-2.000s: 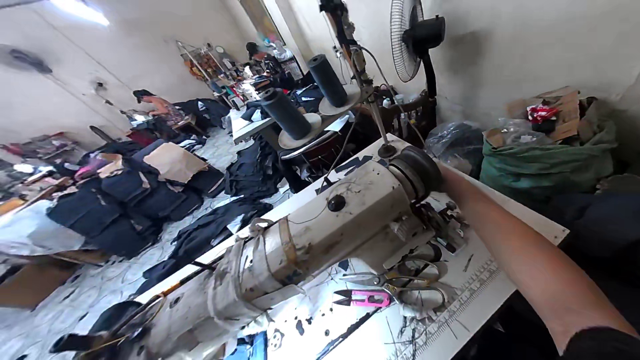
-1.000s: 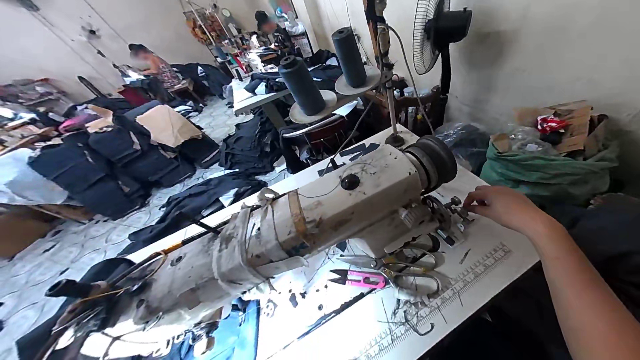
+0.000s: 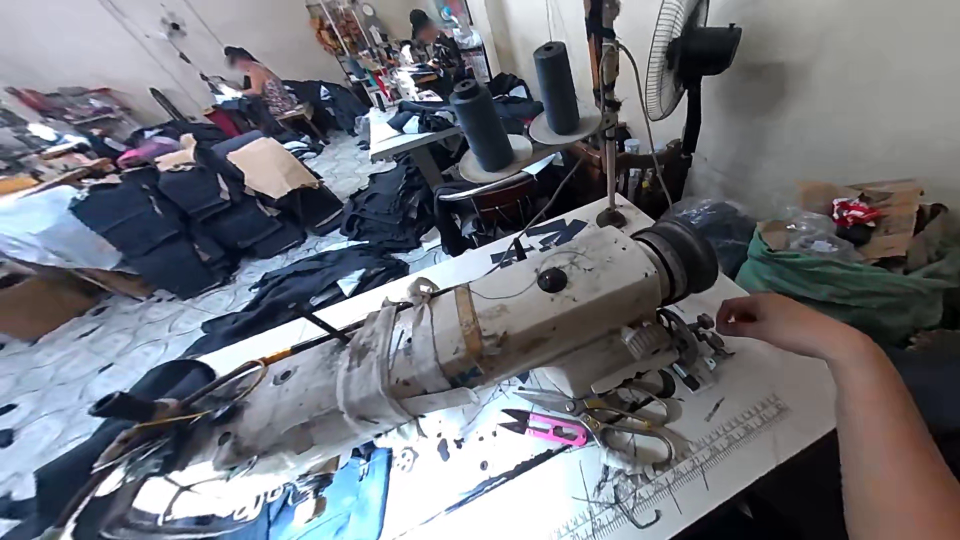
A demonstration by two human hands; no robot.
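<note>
An industrial sewing machine (image 3: 555, 300) with cloth strips tied round its arm crosses the white table. My right hand (image 3: 765, 319) is at the right, fingers curled, close to the bobbin winder (image 3: 697, 345) below the black handwheel (image 3: 679, 261); whether it pinches something small cannot be told. My left hand is out of view. Pink thread snips (image 3: 555, 428) lie in front of the machine beside scissors (image 3: 637, 427) with cloth-wrapped handles. Blue denim (image 3: 345, 495) lies near the needle end. Two dark thread cones (image 3: 482, 124) stand on the thread stand behind.
A green sack (image 3: 832, 289) full of scraps stands at the right, below a standing fan (image 3: 701, 52). Dark fabric piles (image 3: 180, 225) cover part of the floor at left. Two people (image 3: 259, 82) sit at other machines in the back.
My right hand was at the handwheel two seconds ago. It has moved down from there to beside the bobbin winder.
</note>
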